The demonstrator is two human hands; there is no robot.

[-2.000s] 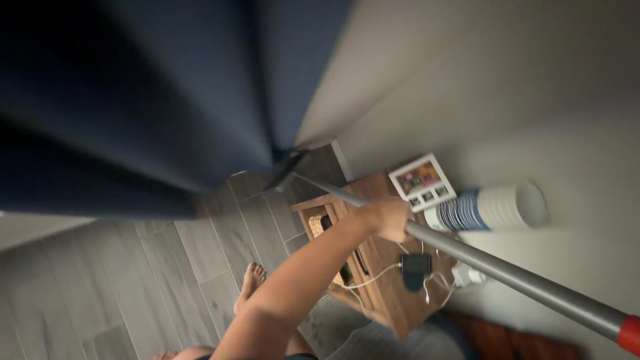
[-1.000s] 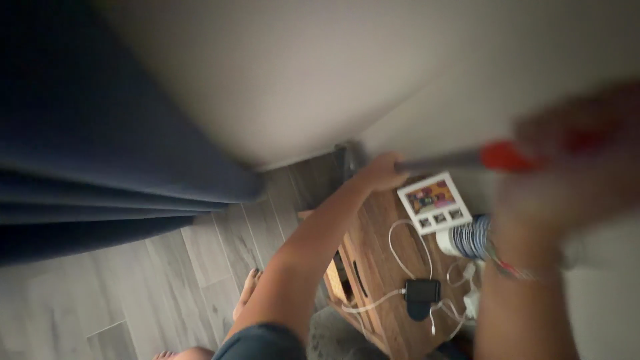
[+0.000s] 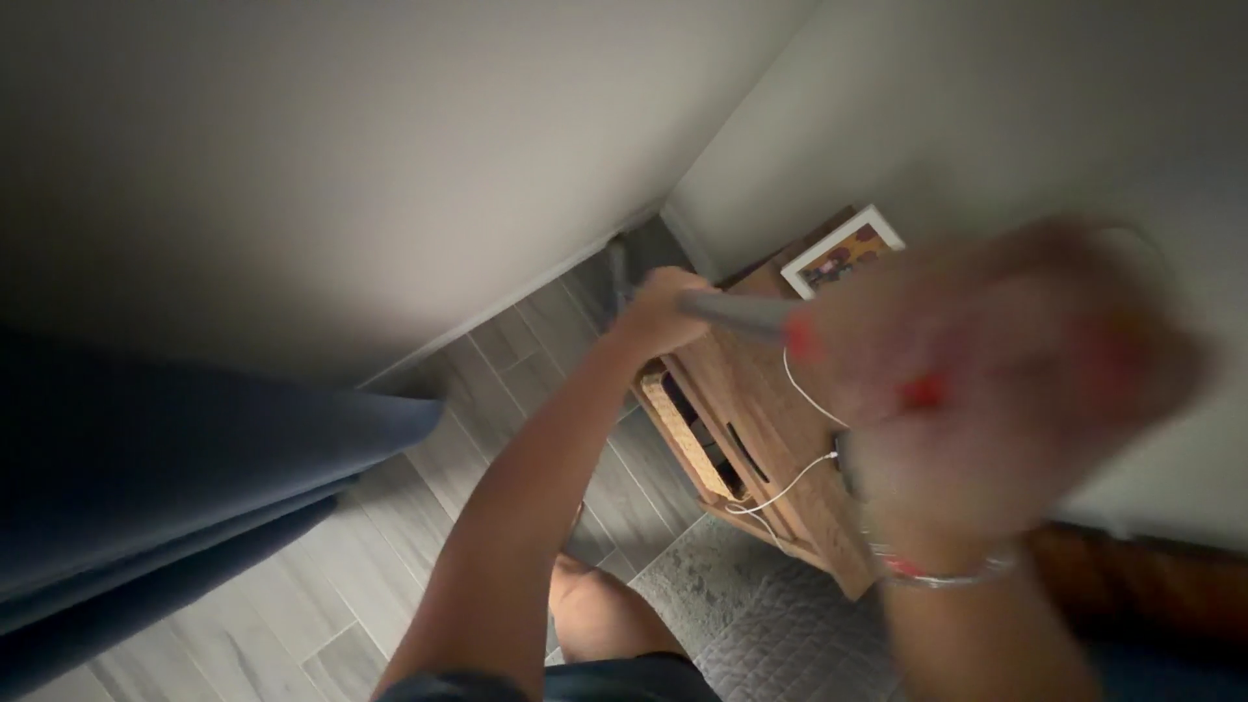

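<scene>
A long grey pole (image 3: 746,314) with red near its upper end runs between both hands. My left hand (image 3: 668,310) is closed around the grey shaft, over the near corner of a wooden nightstand. My right hand (image 3: 1004,380), large and blurred close to the camera, grips the red end; a bracelet circles its wrist. The pole's far end (image 3: 618,268) is a dark, blurred shape low at the wall corner, above the wood-look floor (image 3: 497,361); its exact form cannot be told.
The wooden nightstand (image 3: 770,390) holds a white picture frame (image 3: 795,278) and a white cable (image 3: 804,473); a woven basket (image 3: 692,434) sits in its shelf. Blue curtains (image 3: 195,487) hang at left. A grey quilted cover (image 3: 799,634) lies below, by a rug (image 3: 707,575).
My right hand, out of view two seconds ago, now holds the pole's red end. The dark far end has moved from beside the curtain to the wall corner. The view has shifted.
</scene>
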